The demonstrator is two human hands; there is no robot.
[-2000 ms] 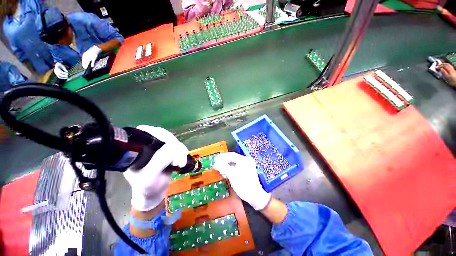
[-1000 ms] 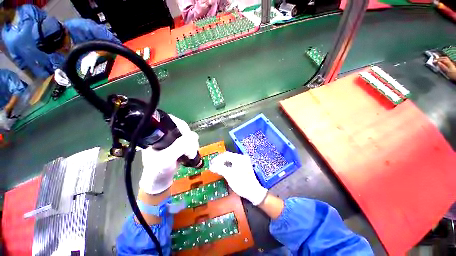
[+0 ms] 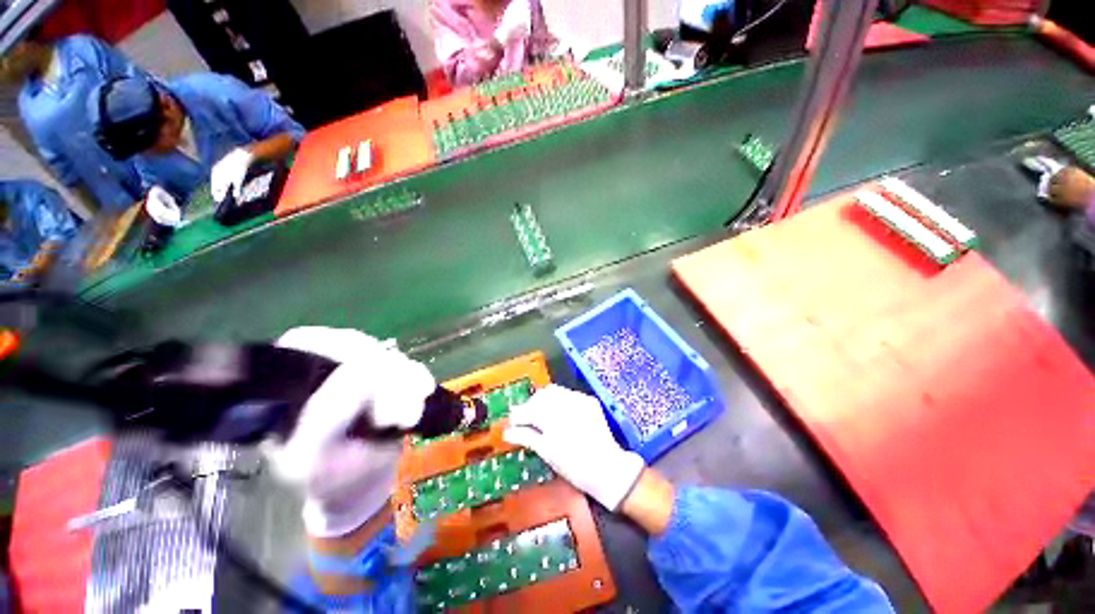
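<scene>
My left hand (image 3: 348, 420), in a white glove, is closed around the black electric screwdriver (image 3: 204, 390), which is blurred and tilted nearly flat. Its tip is over the top circuit board in the orange fixture (image 3: 504, 518). Two more green circuit boards (image 3: 484, 485) lie in the slots below. My right hand (image 3: 576, 441), also gloved in white, is beside the right end of the top board, fingertips bunched; I cannot tell if a screw is between them. The blue screw bin (image 3: 642, 374) with small silvery screws stands right of the fixture.
A large red mat (image 3: 913, 372) with white-striped boards (image 3: 915, 222) lies at right. Ribbed metal parts (image 3: 156, 528) are at left. Beyond, the green conveyor belt (image 3: 444, 270) carries loose boards, and a metal post (image 3: 823, 108) rises at its edge. People in blue and pink smocks are across; another person's hand is at far right.
The screwdriver has swung from steeply tilted to nearly flat, its rear end moving left and down. My left hand has shifted slightly left. My right hand stays near the top board.
</scene>
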